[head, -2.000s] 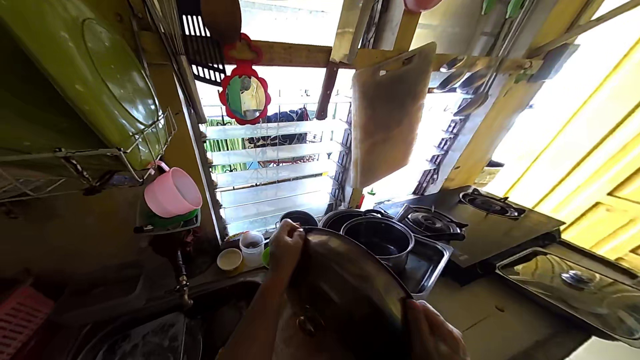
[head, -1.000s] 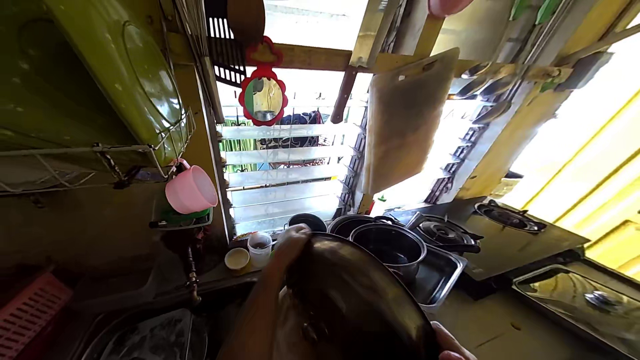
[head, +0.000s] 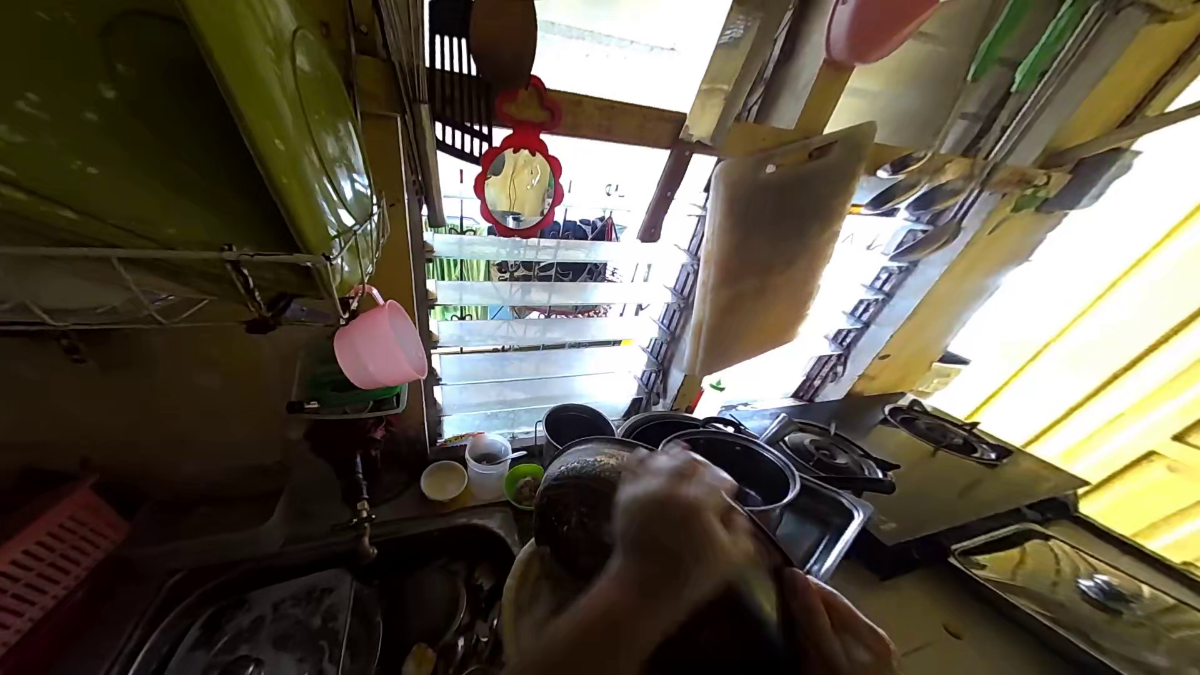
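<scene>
A large dark metal pan (head: pixel 712 619) is tilted at the bottom centre, mostly hidden by my hands and by shadow. My right hand (head: pixel 839 623) grips its right rim, with the fingers on the near side. My left hand (head: pixel 680 516) is blurred and lies over the pan's upper part; whether it holds anything cannot be told. Left of it shows a dark, stained round metal surface (head: pixel 577 511), and below that a pale curved rim (head: pixel 525 595). A black cooking pot (head: pixel 741 464) stands just behind my left hand.
At left are a sink (head: pixel 478 525) holding dishes, a faucet (head: pixel 364 534) and a pink mug (head: pixel 380 345). Small cups (head: pixel 443 481) line the window ledge. A cutting board (head: pixel 773 253) hangs above. To the right are a gas stove (head: pixel 984 478) and a lidded metal tray (head: pixel 1097 591).
My left hand has come off the pan's upper left rim and now lies farther right, over the pan. A stained round surface and a pale rim now show beside it.
</scene>
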